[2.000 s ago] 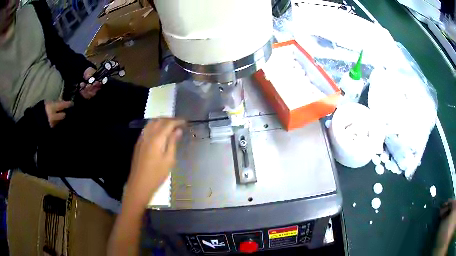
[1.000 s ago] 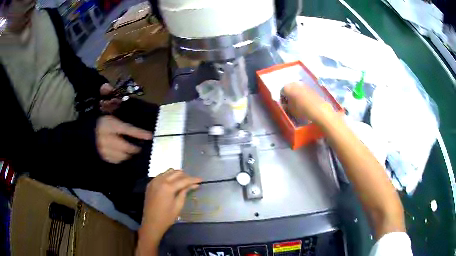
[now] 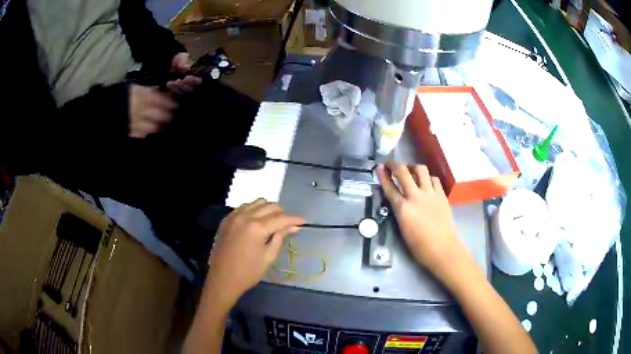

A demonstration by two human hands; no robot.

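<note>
My left hand (image 3: 252, 238) holds a thin black stem (image 3: 328, 225) with a white disc (image 3: 368, 227) on its right end, over the slotted clamp bar (image 3: 380, 252). A second stem assembly (image 3: 311, 165) lies across the white support pad (image 3: 266, 145), its dark head at the left and its right end on the silvery nest block (image 3: 356, 181). My right hand (image 3: 420, 207) has its fingertips at that right end, below the horn (image 3: 391, 124); whether a disc is in them is hidden.
An orange box (image 3: 477, 190) with white contents stands right of the horn. A white tub (image 3: 522, 235), green-tipped bottle (image 3: 544, 146) and loose discs lie farther right. A seated person (image 3: 83, 55) is at left. A carton (image 3: 104, 290) of stems is at lower left. Yellow loops (image 3: 301, 261) lie on the plate.
My right hand has left the orange box and come to the nest. The coworker's hand has let go of the stem on the nest and drawn back left. The view has shifted.
</note>
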